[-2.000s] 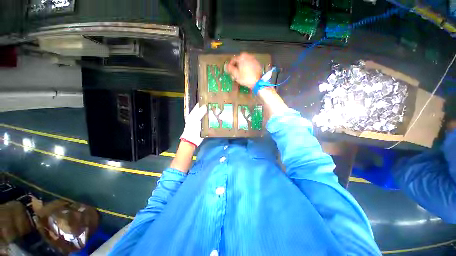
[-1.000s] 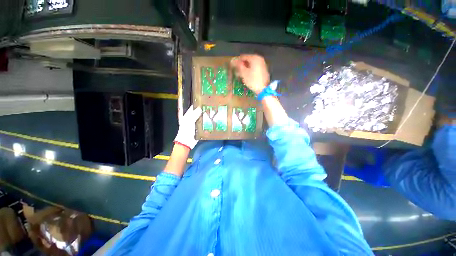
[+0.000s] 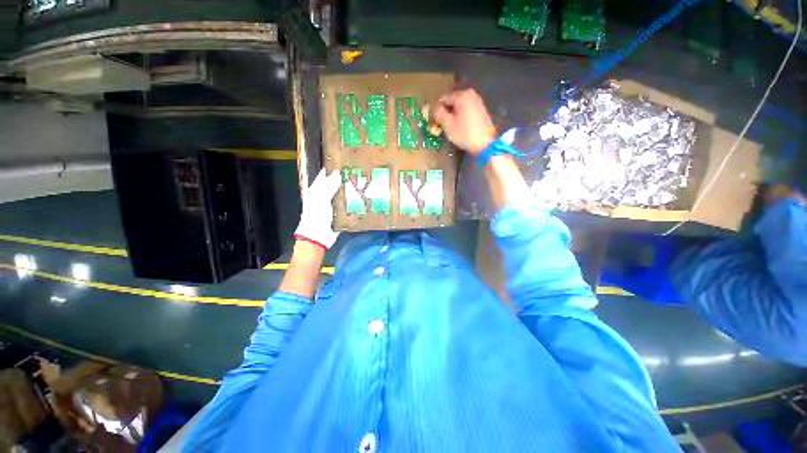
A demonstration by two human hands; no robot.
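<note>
A tan-brown pallet (image 3: 382, 157) lies on the dark bench with four green circuit boards in a two-by-two layout. My left hand (image 3: 319, 209), in a white glove with a red cuff, is on the pallet's left edge near its lower corner. My bare right hand (image 3: 464, 119), with a blue wrist strap, is over the upper right board (image 3: 411, 124). Its fingers are pinched around a small yellowish piece (image 3: 433, 119), which is partly hidden by them. The two lower boards show bright glare.
An open cardboard box (image 3: 730, 177) with a heap of shiny silver parts (image 3: 619, 150) is on the right. Green boards (image 3: 526, 18) lie beyond the bench. A blue coiled cord crosses behind the box. A person's blue sleeve (image 3: 739, 274) is at far right. A black cabinet (image 3: 181, 195) stands left.
My right hand has moved right over the upper right board, uncovering more of the upper boards. The yellowish piece now shows at its fingertips. The whole view has shifted; my left hand remains at the pallet's edge.
</note>
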